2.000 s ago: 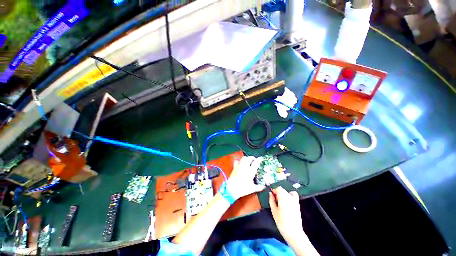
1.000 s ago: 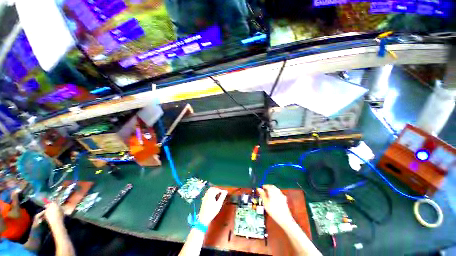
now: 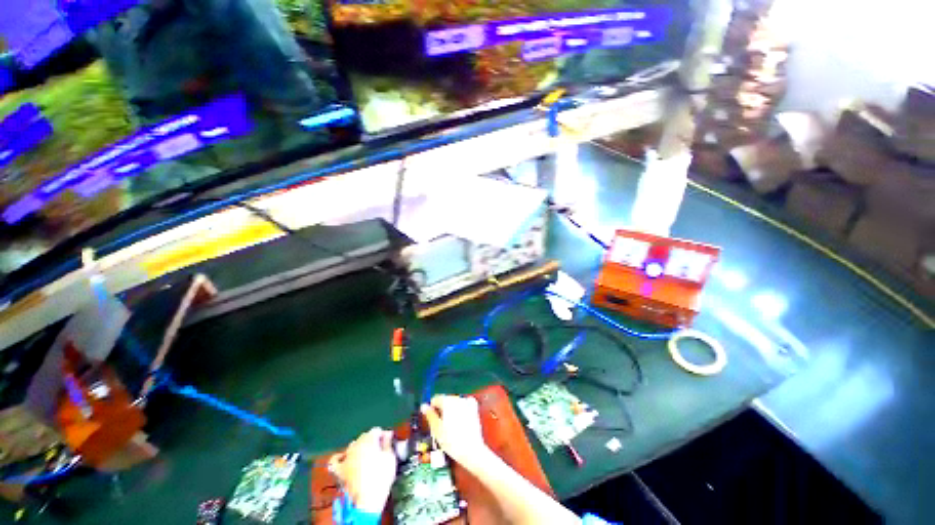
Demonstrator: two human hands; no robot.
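Observation:
A green-white main board (image 3: 427, 494) lies on the orange-red fixture plate (image 3: 505, 422) at the bottom centre. My left hand (image 3: 367, 470), with a blue band at the wrist, is at the board's back left corner; its fingers are blurred and I cannot tell whether they hold anything. My right hand (image 3: 454, 426) has its fingertips closed on a connector at the back edge of the board, where dark leads meet it. A second board (image 3: 555, 414) lies right of the plate, with a small red-tipped item at its front edge. A third board (image 3: 263, 486) lies left of the plate.
An oscilloscope (image 3: 448, 264) with papers on top stands behind. An orange meter box (image 3: 658, 279) and a tape roll (image 3: 696, 352) are at the right. Black and blue cables (image 3: 523, 347) coil behind the right board. Part of a remote (image 3: 209, 511) shows at lower left. TV screens hang above.
The view has swung right since a second ago. Two seconds ago my hands were at the right board; since then they have been at the fixture board's back edge.

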